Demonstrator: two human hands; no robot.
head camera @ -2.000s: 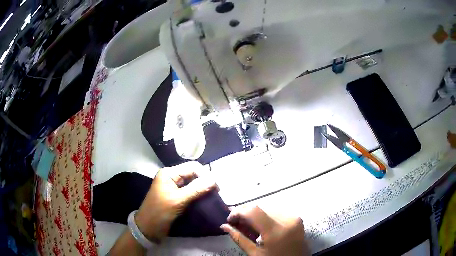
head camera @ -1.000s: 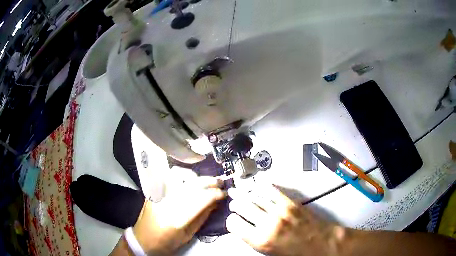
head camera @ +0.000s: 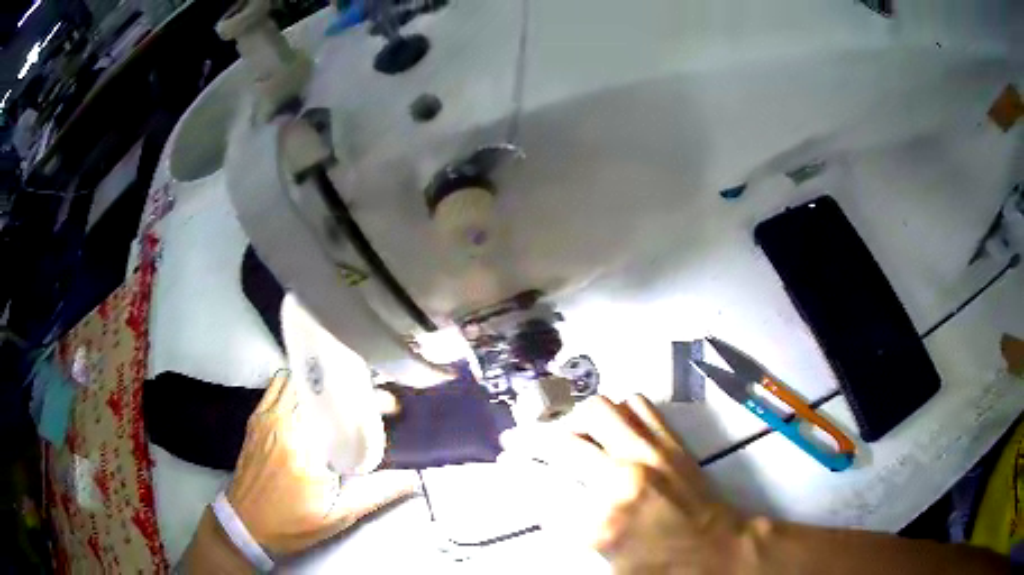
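Observation:
A dark purple-looking fabric piece (head camera: 449,422) lies flat on the machine bed, its edge at the presser foot (head camera: 502,380) under the white sewing machine head (head camera: 359,242). My left hand (head camera: 294,477) rests on the fabric left of the foot, partly hidden behind the lamp-lit guard; its fingers are spread. A black part of the fabric (head camera: 193,421) extends left of this hand. My right hand (head camera: 634,483) is just right of the fabric's right end, fingers bent and touching the bed near the foot; glare washes out the fingertips, so I cannot tell if they hold the edge.
Snips (head camera: 780,410) with blue and orange handles lie right of my right hand, beside a small grey metal plate (head camera: 687,371). A black smartphone (head camera: 850,320) lies farther right. Brown paper with red print (head camera: 101,421) is at the left edge.
The fabric has gone from my hands in front of the machine to flat at the foot. My left hand has moved left, away from my right hand. The machine head now appears larger and further left.

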